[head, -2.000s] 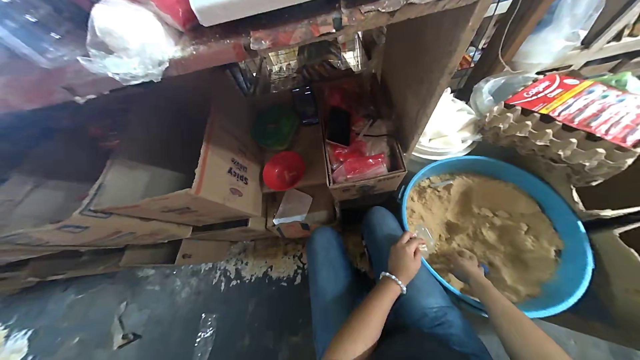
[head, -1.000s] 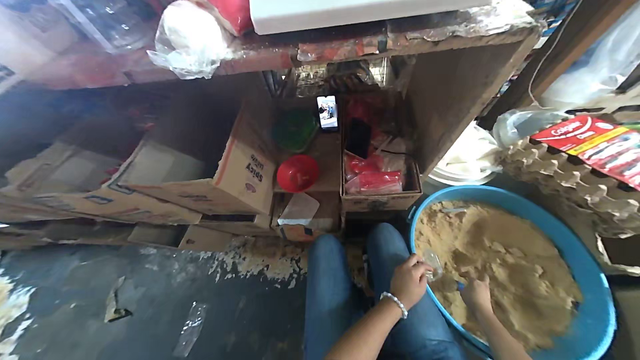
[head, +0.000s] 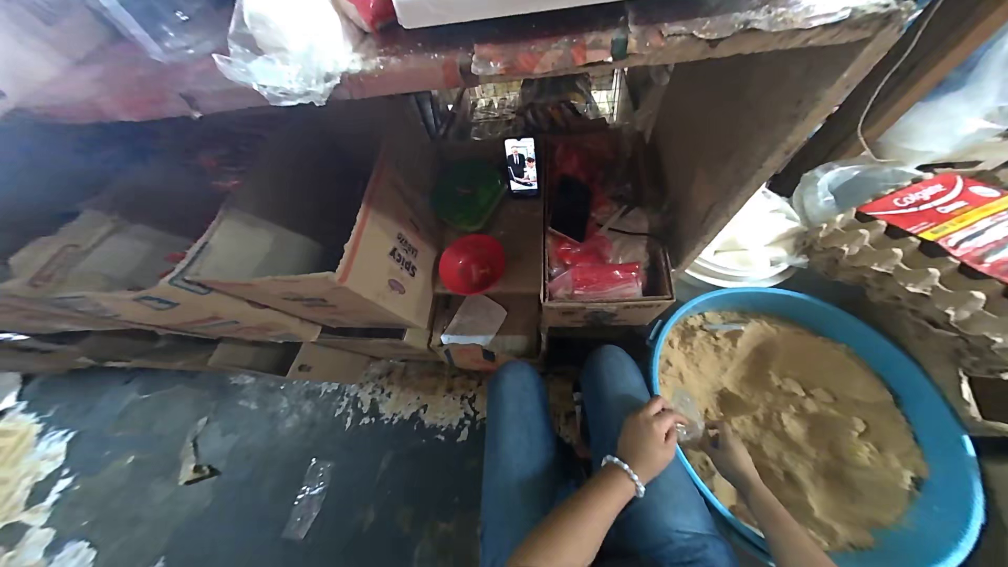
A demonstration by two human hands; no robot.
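Observation:
A blue plastic basin stands beside my right knee, with light brown powder, lumpy in places, inside it. My left hand, a beaded bracelet on its wrist, grips a small clear plastic bag over the near left rim. Close to the bag's right side is my right hand, low over the powder; its fingers are bent, and whether they hold anything is hidden. A light-coloured flat piece lies on the powder near the far rim.
Cardboard boxes line the shelf at left. Ahead are a red bowl, a lit phone and a box of red plastic packets. Egg trays with a toothbrush pack stand right of the basin. A clear wrapper lies on the floor.
My right hand has moved left through the basin, closer to the bag. A blue item seen at that hand earlier no longer shows. My left hand keeps its grip on the bag at the rim.

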